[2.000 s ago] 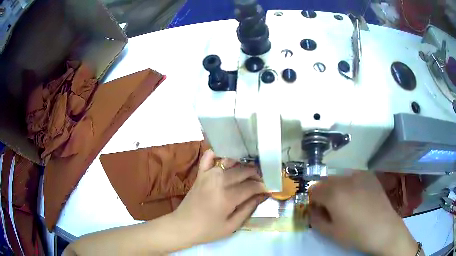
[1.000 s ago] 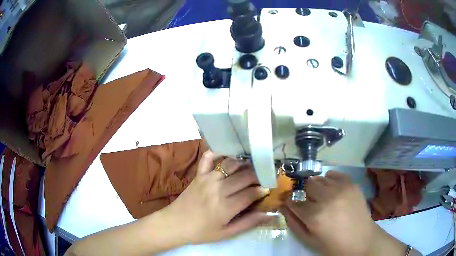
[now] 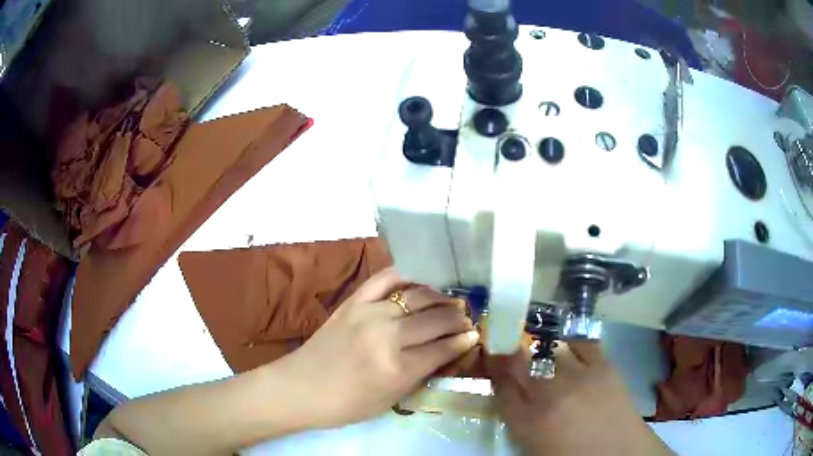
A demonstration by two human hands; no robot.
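A flat rust-brown cut panel (image 3: 218,289) with a puckered gathered piece (image 3: 312,283) on it lies left of the sewing machine head (image 3: 570,187). My left hand (image 3: 383,343) presses on the fabric's right part, fingertips beside the needle area, a ring on one finger. My right hand (image 3: 562,396) is just right of it, partly behind the tension dial (image 3: 584,312), its fingers at the fabric edge. The curved white take-up lever guard (image 3: 511,285) hides the presser foot and needle. A little rust-brown fabric shows between my hands.
A cardboard box (image 3: 209,76) at upper left holds crumpled rust-brown pieces (image 3: 116,169). A stack of cut panels (image 3: 201,187) lies beside it. A rust-brown heap (image 3: 700,374) lies right of the head, below the grey control panel (image 3: 758,298). Striped parts (image 3: 27,338) are at the left edge.
The view has shifted, so the machine sits farther right and lower. My right hand has moved in from the right, close to my left hand. The fabric between them shows less.
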